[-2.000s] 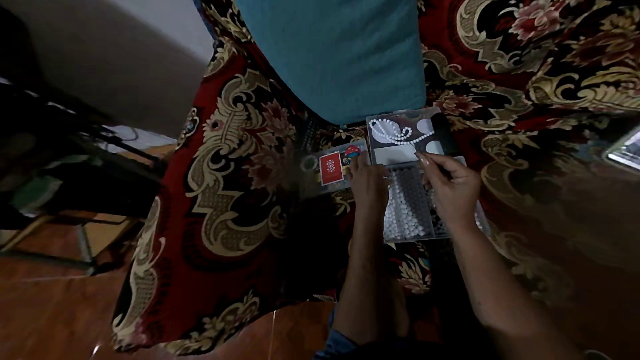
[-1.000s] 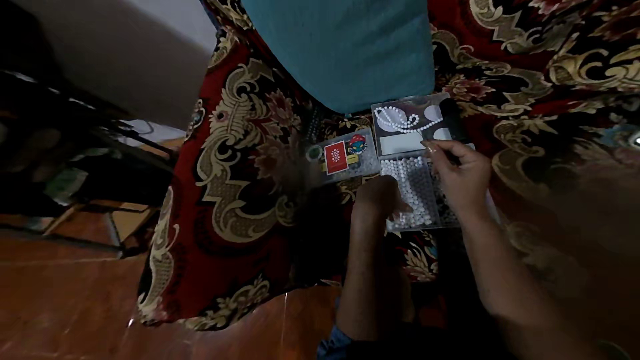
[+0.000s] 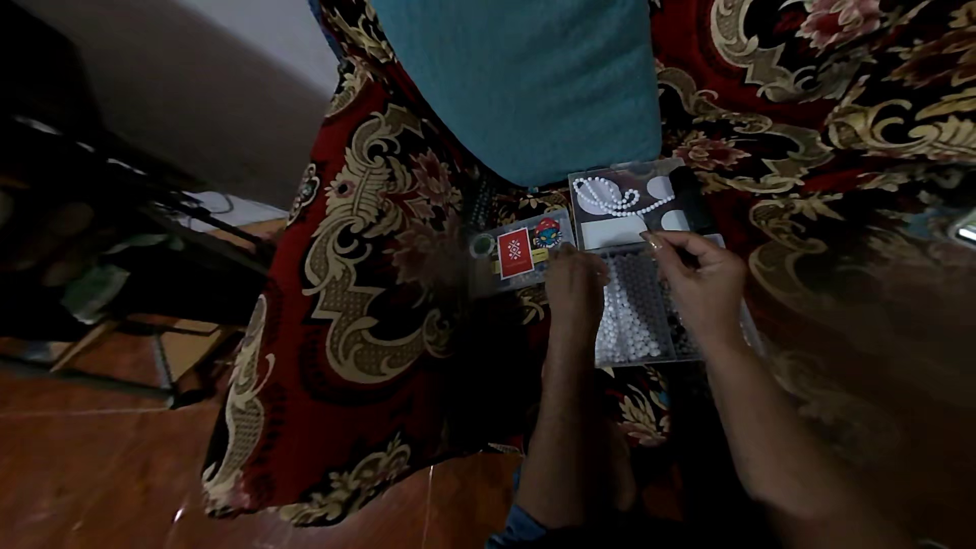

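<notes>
A compartmented plastic box point(image 3: 668, 345) holds loose white beads point(image 3: 627, 324) in its left part and darker beads to the right. Over its far side, a string of white beads point(image 3: 612, 200) curls on a panel with pale round shapes. My right hand point(image 3: 698, 271) pinches the near end of the string, or something small and thin beside it, between thumb and finger. My left hand point(image 3: 576, 274) is by the box's left edge, fingers bent; whether it holds anything is too dark to tell. Left of it lies a clear case point(image 3: 488, 287) with a red card point(image 3: 516, 254) and a colourful figure point(image 3: 547, 233).
A teal cushion point(image 3: 534, 84) stands just behind the boxes. Patterned red and black fabric point(image 3: 366, 252) covers the seat. On the left, a dark metal-framed rack point(image 3: 91, 381) stands on the tiled floor point(image 3: 99, 465). A shiny object point(image 3: 967, 229) shows at the right edge.
My left hand has moved from over the white beads up to the box's left edge. My right hand stays near the bead string with its fingertips pinched.
</notes>
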